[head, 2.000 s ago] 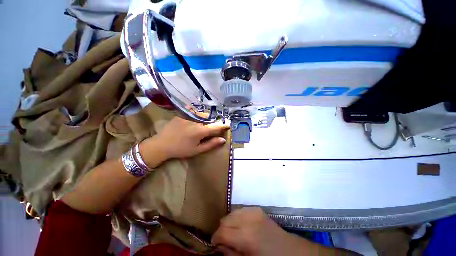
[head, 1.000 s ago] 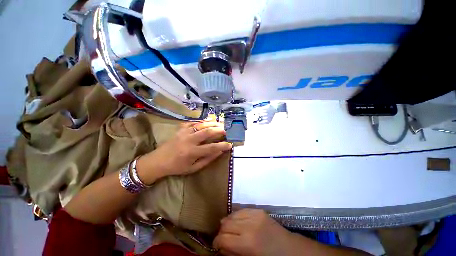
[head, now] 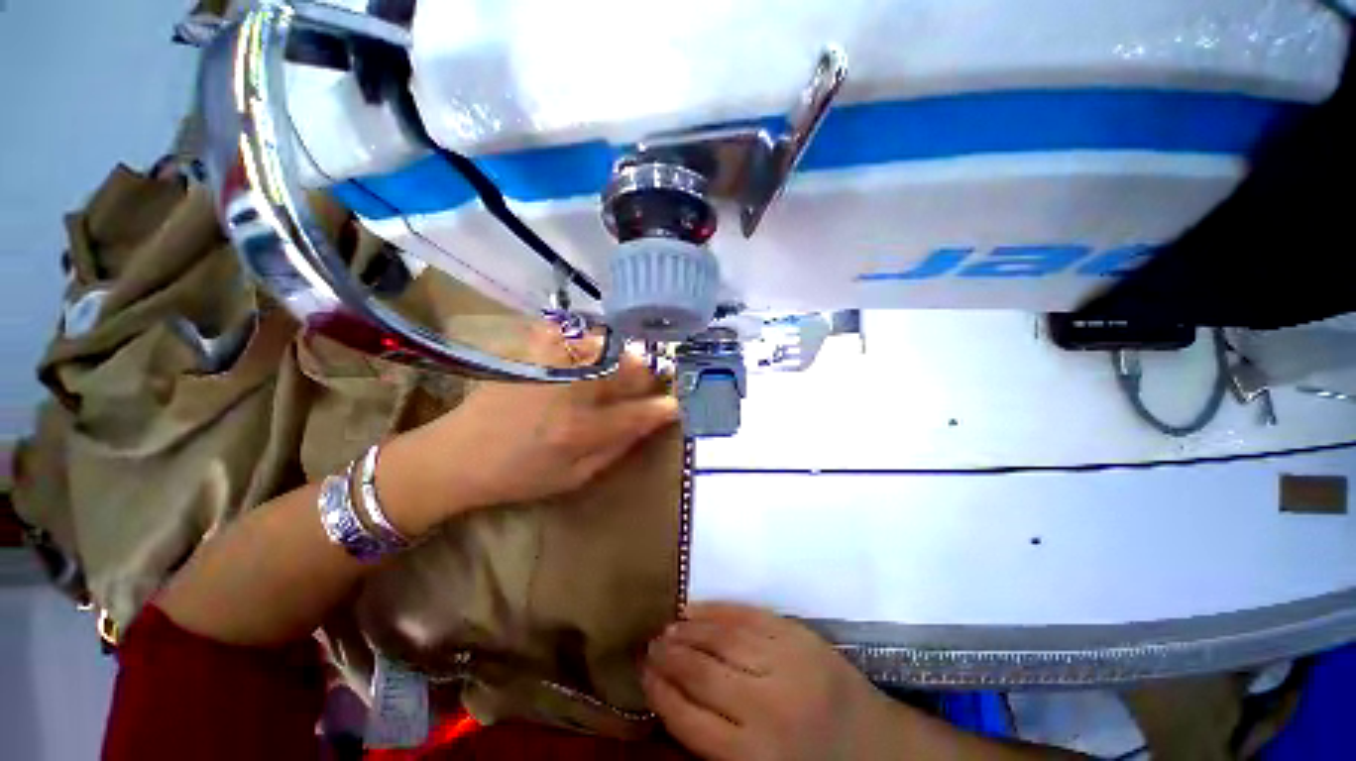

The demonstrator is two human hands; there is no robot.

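Note:
The tan-brown garment lies flat under the machine head, with a zipper along its right edge. My left hand lies on the cloth with its fingertips beside the presser foot, partly behind the shiny curved guard. My right hand holds the garment edge and zipper between thumb and fingers at the table's front edge. A grey guide block sits just right of the foot. The needle is too small to tell apart.
The white machine head with a blue stripe spans the top. A black phone-like box with a cable is at right. A tape measure runs along the front edge. More bunched brown cloth lies at left.
The machine head looks larger and shifted as the view moved. My left hand lies flatter, its fingertips nearer the foot. My right hand has moved slightly up along the zipper edge.

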